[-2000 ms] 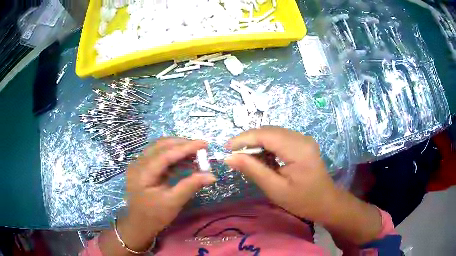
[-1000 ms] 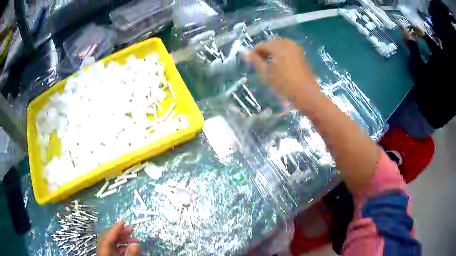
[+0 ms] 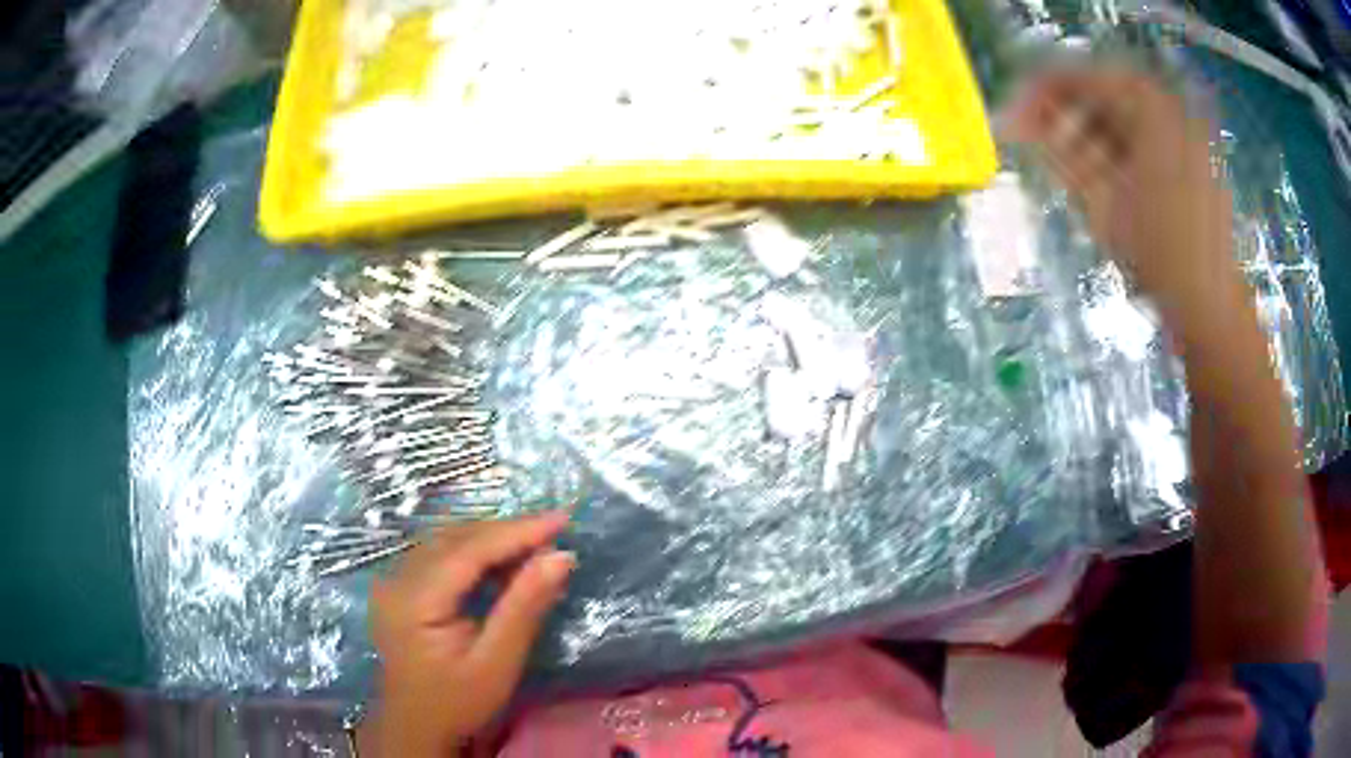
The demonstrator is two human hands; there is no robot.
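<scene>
My left hand (image 3: 459, 622) is low at the front centre-left, thumb and forefinger apart, with nothing seen between them. My right hand (image 3: 1104, 148) is raised at the upper right, beside the yellow tray (image 3: 622, 187); it is blurred, and I cannot tell whether it holds anything. The rod pile (image 3: 388, 393) lies on the crinkled plastic sheet left of centre. Loose white sleeves (image 3: 637, 234) lie along the tray's front edge. Loose white heads (image 3: 812, 388) lie right of centre, with a few sleeves beside them. The yellow tray is full of white parts.
A white card (image 3: 1003, 237) lies right of the yellow tray. A green bit (image 3: 1013, 373) is on the sheet below it. Clear blister trays (image 3: 1148, 422) are at the right, partly behind my right arm. A dark flat rectangle (image 3: 153, 222) lies at the far left.
The view has swung back from the right to the bench in front. My hands, together on a white piece two seconds ago, are now apart; the right is away at the upper right.
</scene>
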